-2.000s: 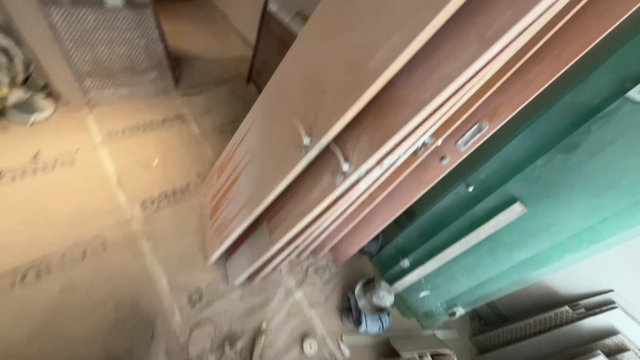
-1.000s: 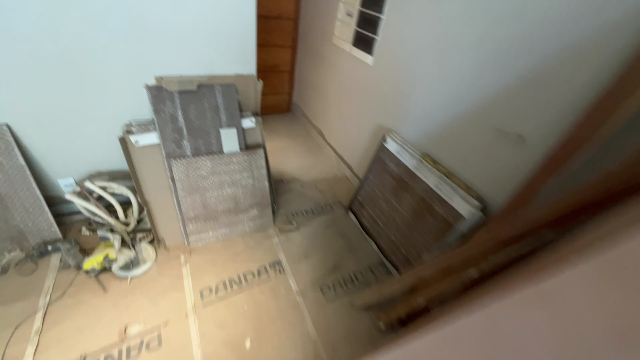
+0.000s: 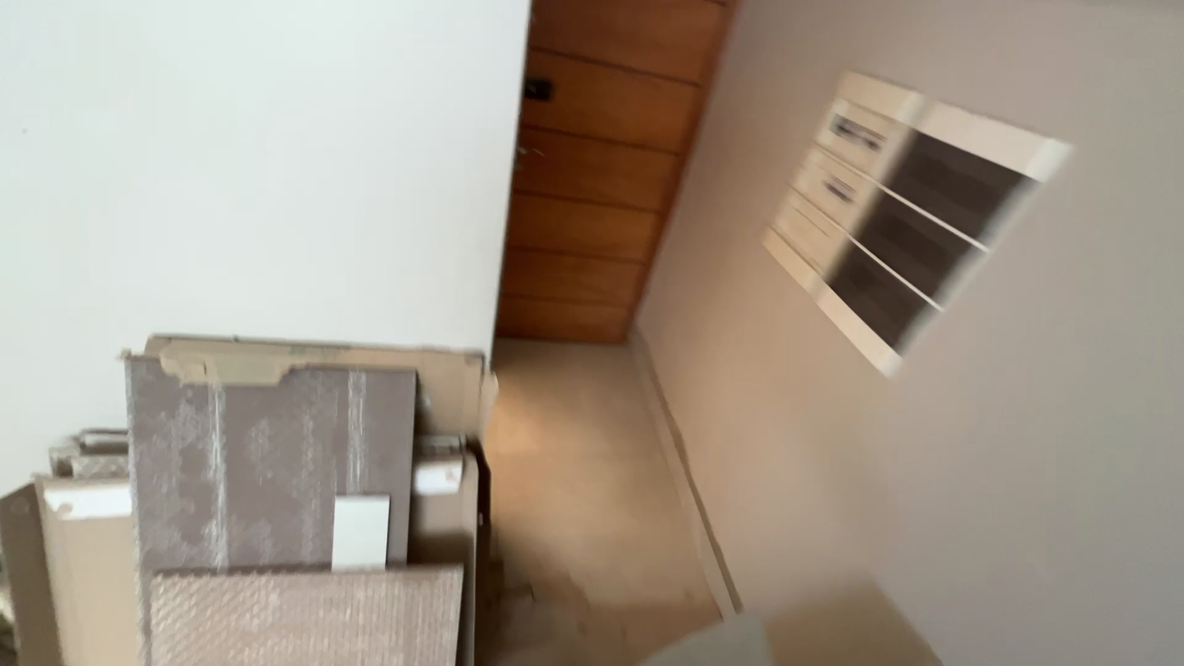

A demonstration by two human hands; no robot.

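Note:
Neither my left hand nor my right hand shows in the head view, so what they hold or touch is hidden. At the lower left, a large brown tile (image 3: 268,462) with whitish streaks leans with other tiles and boards against a white wall. A tile with a ribbed, textured back (image 3: 305,615) stands in front of it, and a small white piece (image 3: 361,532) rests against the brown tile. Torn cardboard (image 3: 444,384) shows behind the stack.
A wooden door (image 3: 592,185) with a dark lock closes the passage's far end. A grey wall (image 3: 1017,481) with a white-framed electrical panel (image 3: 823,194) runs along the right. Between wall and stack lies the covered floor (image 3: 573,444). A blurred pale object (image 3: 721,643) sits at the bottom edge.
The view has swung from the brown and green panels toward the tile stack and door. The tile stack now appears closer than one second ago.

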